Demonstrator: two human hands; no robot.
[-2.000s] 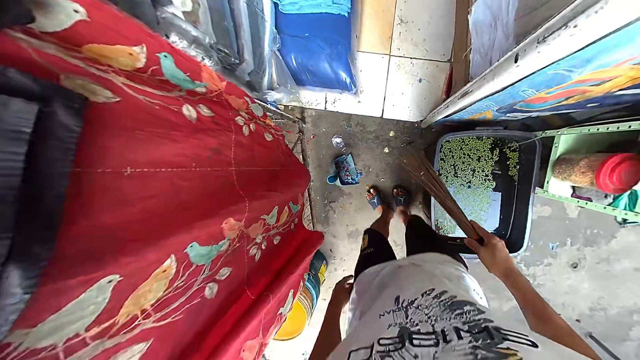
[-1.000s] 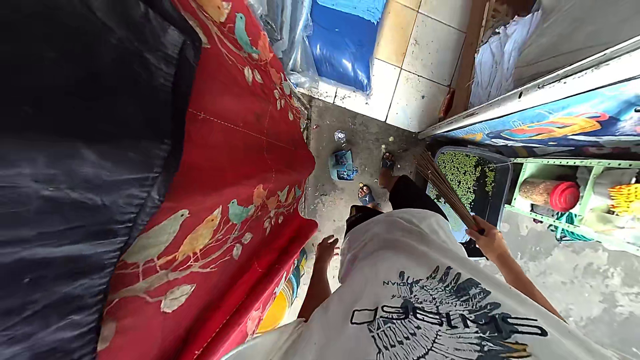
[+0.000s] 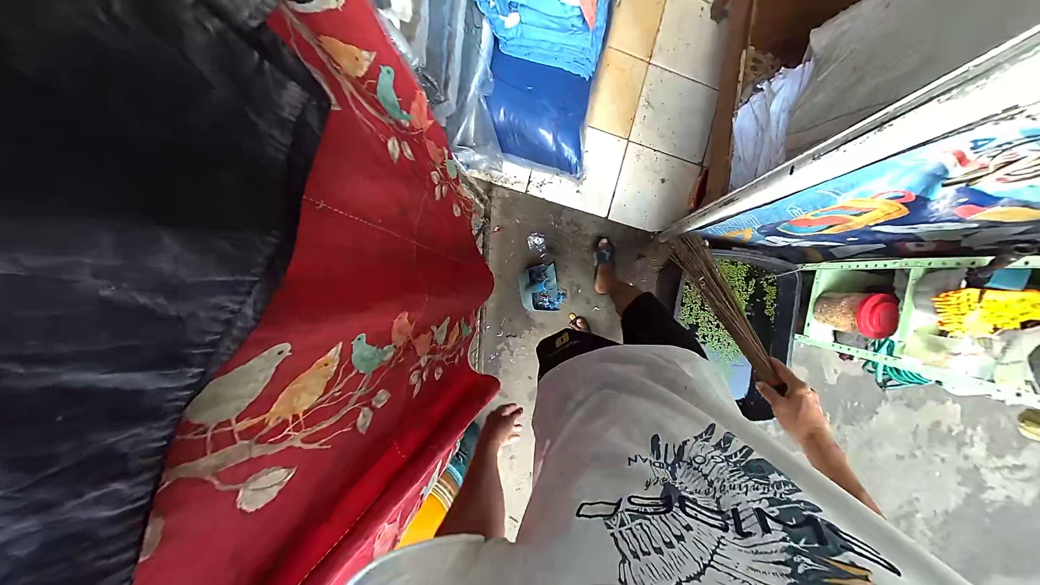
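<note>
My right hand (image 3: 792, 398) is closed round the bound end of a broom of thin brown sticks (image 3: 723, 305), whose tips reach toward the foot of the painted panel. Below the broom lies a black tub (image 3: 786, 321) of water with small green floating plants (image 3: 715, 313). At the left of my body my left hand (image 3: 502, 424) hangs free with its fingers loosely curled, near the edge of a red cloth (image 3: 382, 236) with a bird pattern. On the concrete floor ahead, a small blue container (image 3: 542, 287) stands beside a crumpled piece of clear plastic (image 3: 536, 241).
Dark sheeting (image 3: 146, 268) hangs at the left. Plastic-wrapped blue goods (image 3: 538, 106) lie on the tiled step (image 3: 605, 187) ahead. The painted panel (image 3: 861, 215) and a pale green rack (image 3: 910, 313) with a red-lidded jar (image 3: 877, 315) flank the right. A yellow container (image 3: 422, 524) sits at lower left.
The view has turned and shifted, with more dark sheeting at the left. My left hand has come out beside my body. My feet have changed places as in a step. The broom stays in my right hand.
</note>
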